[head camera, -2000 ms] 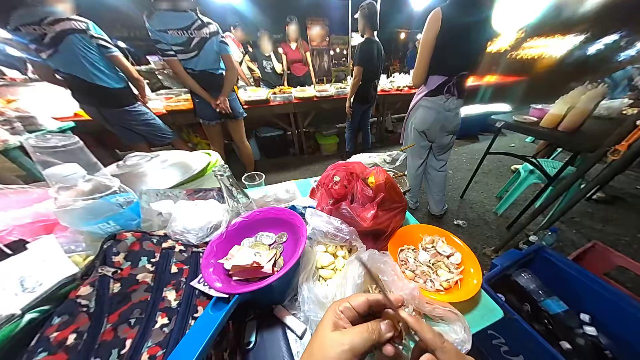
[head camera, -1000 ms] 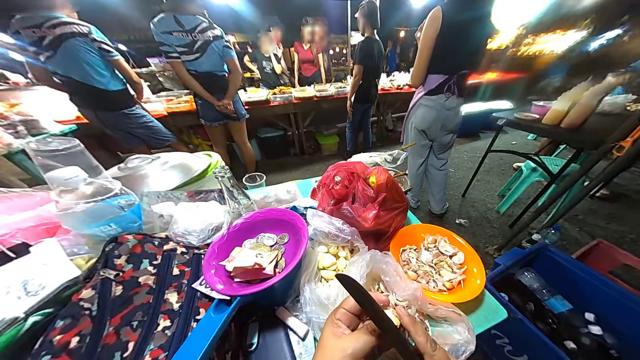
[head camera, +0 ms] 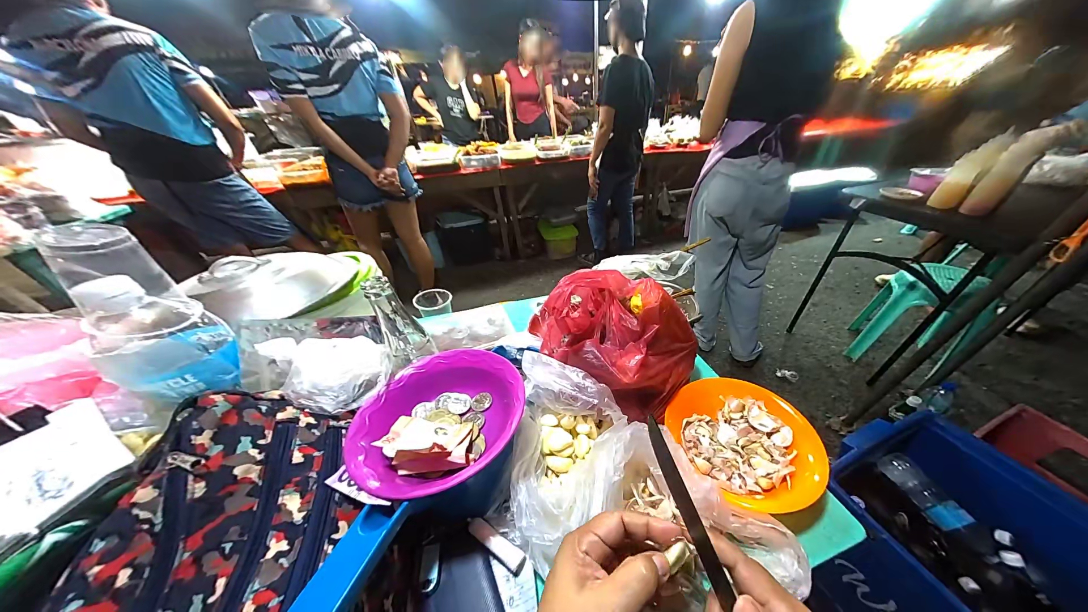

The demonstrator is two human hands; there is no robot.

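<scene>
At the bottom centre, my left hand (head camera: 605,568) pinches a garlic clove (head camera: 677,557) between thumb and fingers. My right hand (head camera: 748,578) holds a dark-bladed knife (head camera: 690,510), its tip pointing up and left and its blade beside the clove. Beneath both hands lies a clear plastic bag (head camera: 769,544) with garlic skins. Just left of it, another plastic bag (head camera: 552,387) holds peeled garlic cloves (head camera: 561,444). An orange plate (head camera: 803,476) carries unpeeled cloves and skins (head camera: 738,444). To the left, a purple bowl (head camera: 371,433) contains coins and folded banknotes. The knife's handle is hidden.
A red plastic bag (head camera: 616,340) stands behind the garlic. At left are a camouflage-patterned bag (head camera: 208,510), a metal lid (head camera: 263,285) and a clear glass bottle (head camera: 395,323). A blue crate (head camera: 901,518) with bottles is at right. Several people stand around a food stall beyond.
The knife blade stood at my fingers two seconds ago, slanted up-left across the bag a second ago, and now points more steeply upward beside the clove.
</scene>
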